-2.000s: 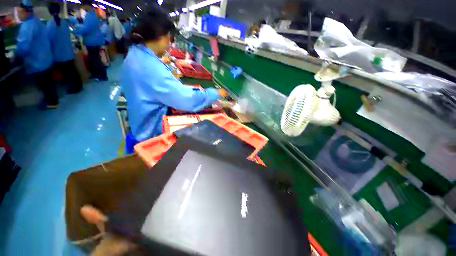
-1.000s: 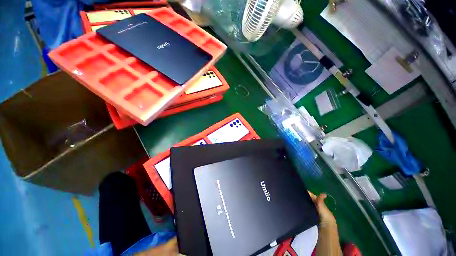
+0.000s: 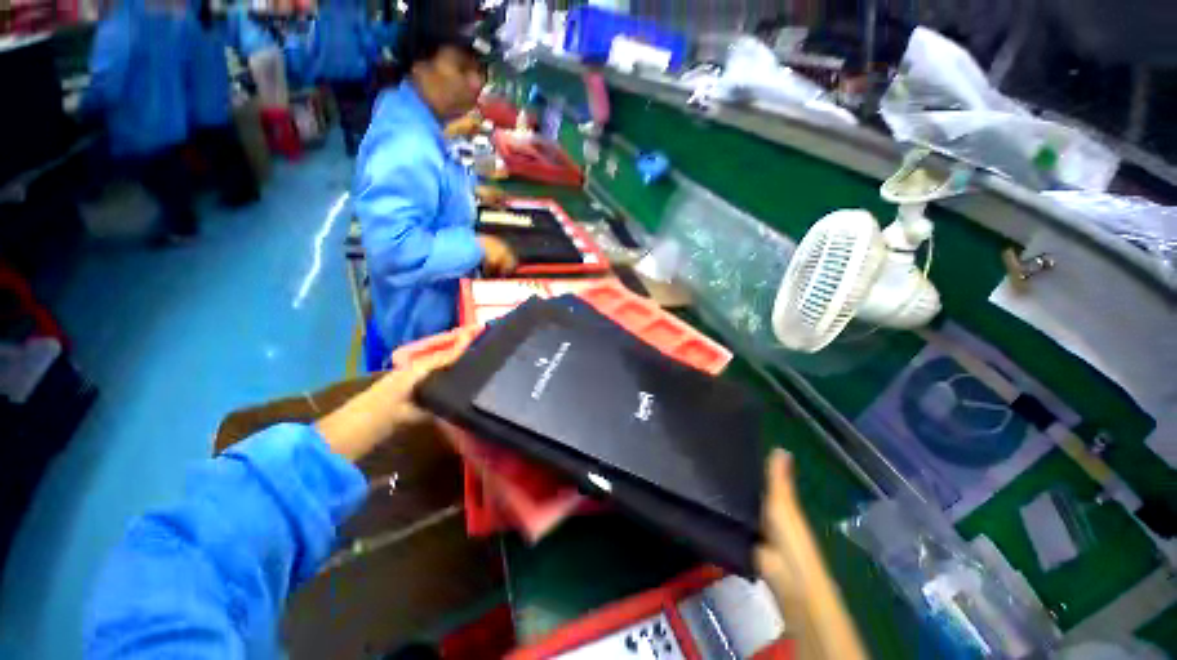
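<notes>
A flat black box (image 3: 607, 400) with small pale lettering is held up in front of me, tilted, above the bench. My left hand (image 3: 387, 402) grips its left end. My right hand (image 3: 790, 548) grips its right end; the fingertips are partly hidden by the box. An orange foam tray (image 3: 658, 329) shows behind and beneath the box. Another orange tray (image 3: 620, 632) with pale phone covers lies below, at the bottom edge, partly covered by the box and my right hand.
A worker (image 3: 413, 206) in a blue smock sits ahead on the left beside more trays. A brown carton (image 3: 387, 554) stands at lower left. A white fan (image 3: 833, 277) hangs at right. Plastic bags (image 3: 936, 580) lie along the green back panel.
The view has swung up along the line. The black box has moved forward, away from above the near tray to the foam tray ahead. My left arm is now reaching out.
</notes>
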